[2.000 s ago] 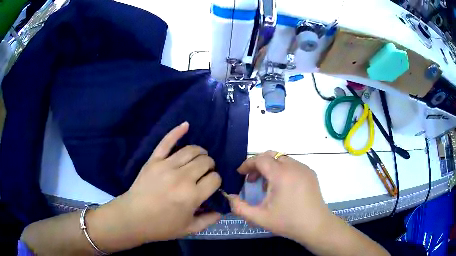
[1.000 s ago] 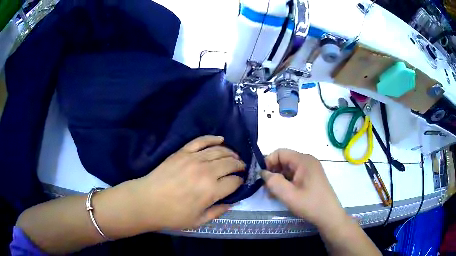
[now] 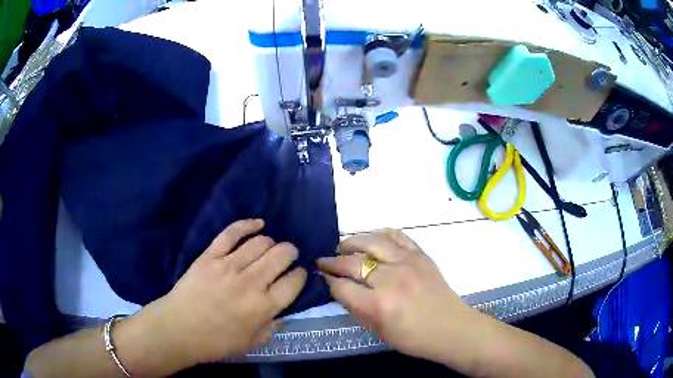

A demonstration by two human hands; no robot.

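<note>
The navy garment covers the left of the table, its right edge under the presser foot of the white sewing machine. A folded band runs from the foot down to my hands. My left hand lies on the cloth, fingertips pressing and holding it near the band's lower end. My right hand, with a ring, pinches the band's edge between thumb and fingers. The fingertips of both hands are nearly touching. The underside of the fold is hidden.
Green-and-yellow-handled scissors lie right of the needle, with orange-brown snips below. A grey-blue knob sits beside the foot. A mint-green piece is on cardboard on the machine arm. A measuring tape follows the front edge.
The view has shifted, so the machine appears farther left. The band edge, lifted and opened by my right hand a second ago, now lies flatter. Both hands still hold the cloth.
</note>
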